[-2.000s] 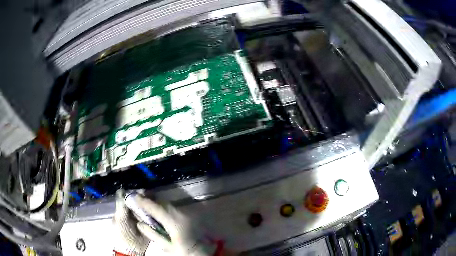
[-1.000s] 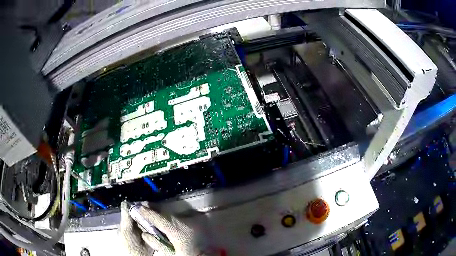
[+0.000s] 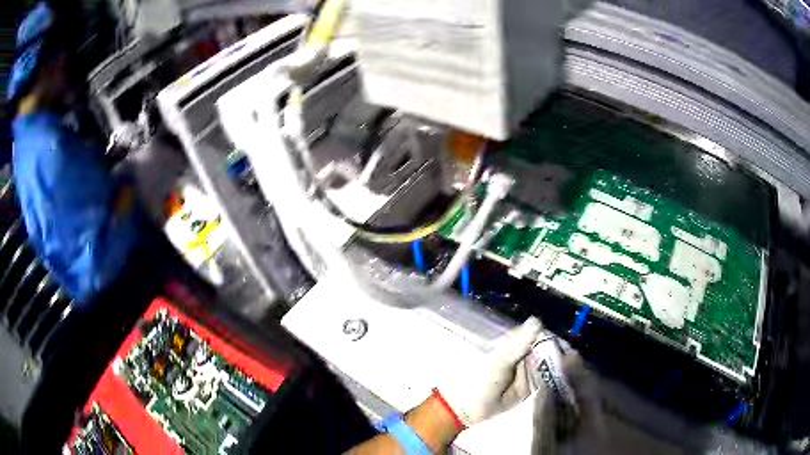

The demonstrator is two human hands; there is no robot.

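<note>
My left hand point(image 3: 487, 380), in an off-white glove with a red cuff edge, is at the machine's front ledge. Its fingers close on a small white tube-like thing point(image 3: 551, 366) with dark print. A blue band is on the wrist. A greyish, blurred glove-like shape, seemingly my right hand point(image 3: 582, 384), is just right of the tube; its fingers cannot be made out. The large green circuit board point(image 3: 626, 253) with silver-white pads lies in the bay beyond the hands, not touched by them. The white-grey robot head point(image 3: 435, 67) hangs over its left part and hides some of it.
A thick white hose point(image 3: 471, 238) and a yellow line point(image 3: 391, 236) loop below the head. Blue posts point(image 3: 581, 320) stand along the board's front edge. Populated boards point(image 3: 200, 378) lie on a red surface point(image 3: 111, 387) at lower left. A person in blue point(image 3: 62, 200) is at far left.
The view has swung left: the board now shows at right, and the head, red surface and person have come into view. The buttons have left the picture. The tube is still held.
</note>
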